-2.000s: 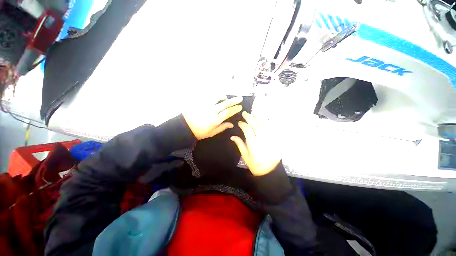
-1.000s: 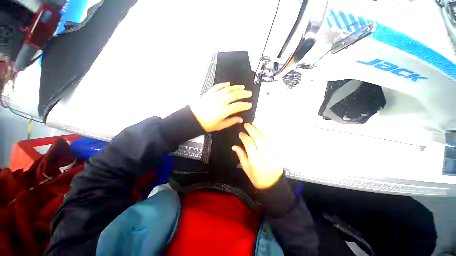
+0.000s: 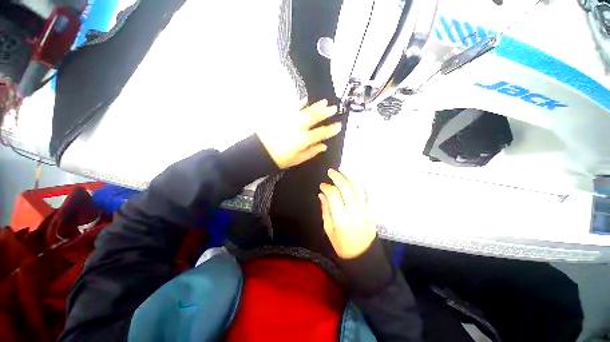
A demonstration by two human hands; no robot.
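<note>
A long black fabric piece (image 3: 302, 194) runs from my lap over the table edge, past the needle area and on to the top of the picture. Its left side has a grey-white speckled edge. My left hand (image 3: 302, 137) lies flat on it with fingers spread, just left of the presser foot (image 3: 354, 97). My right hand (image 3: 348, 212) rests on its right edge, nearer to me, fingers slightly apart. The white sewing machine head (image 3: 548, 60) is at right. The needle tip is too small to tell.
Other black fabric (image 3: 90, 87) lies at the table's left. A small dark bundle (image 3: 471, 137) sits on the machine bed. A red device (image 3: 53, 37) is at upper left. A red container (image 3: 40, 204), blue item and dark red cloth (image 3: 33, 267) are at lower left. Black fabric (image 3: 495, 294) is at lower right.
The black piece has moved forward past the presser foot, its far part now reaching the picture's top. My left hand remains on it near the foot; my right hand has shifted slightly toward me.
</note>
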